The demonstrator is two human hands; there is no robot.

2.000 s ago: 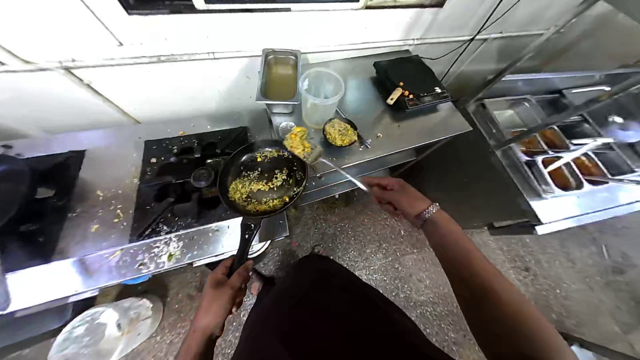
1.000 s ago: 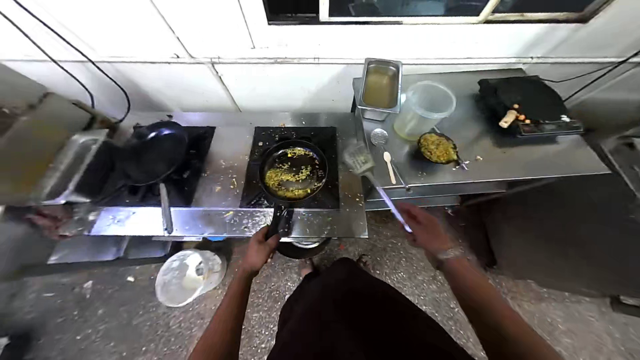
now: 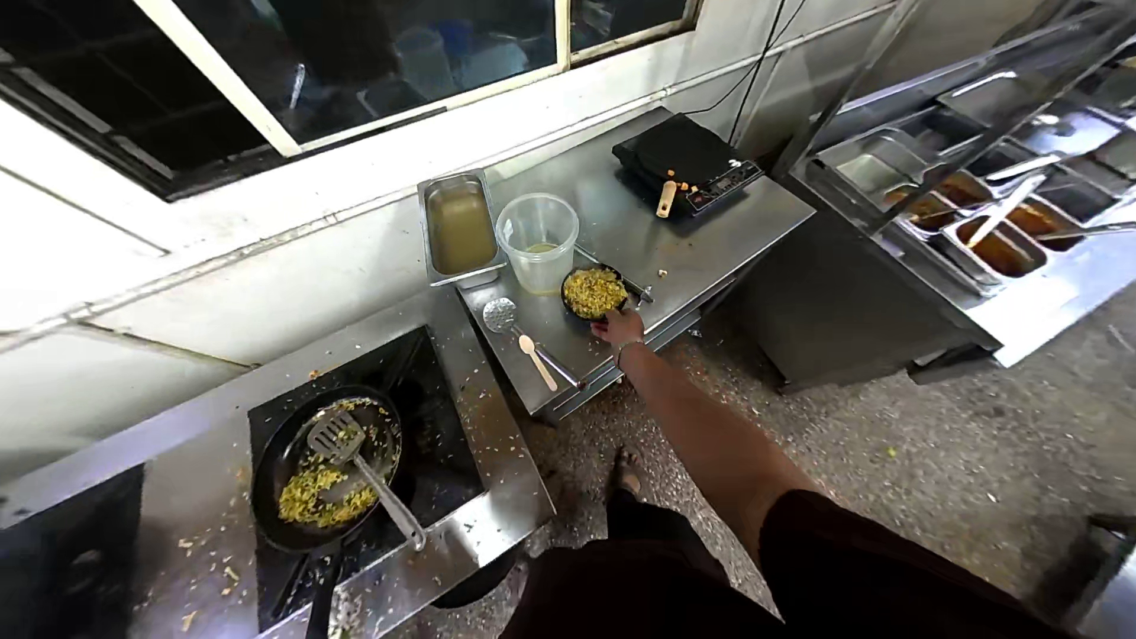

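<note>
My right hand [image 3: 619, 328] grips the near rim of a small black bowl [image 3: 569, 306] heaped with yellow chopped food [image 3: 593, 291], on the steel table. My left hand is out of view. At the lower left, a black frying pan [image 3: 264, 497] with more of the food [image 3: 311, 497] rests on the stove. A slotted metal turner [image 3: 337, 437] lies in it, its handle over the rim. Left of the bowl are a perforated ladle [image 3: 500, 313] and a wooden spoon [image 3: 537, 362]. Behind them stands a clear plastic tub [image 3: 538, 232].
A steel pan of liquid [image 3: 461, 224] stands by the wall. An induction cooktop [image 3: 723, 185] carries a flat black pan [image 3: 679, 146] at the table's far side. Farther right, a counter holds steel containers of sauce [image 3: 1003, 248]. Another burner [image 3: 71, 550] is at lower left.
My right hand has let go of the turner, which now lies in the frying pan, and has moved to the small bowl. My left hand has left the view. The view has turned.
</note>
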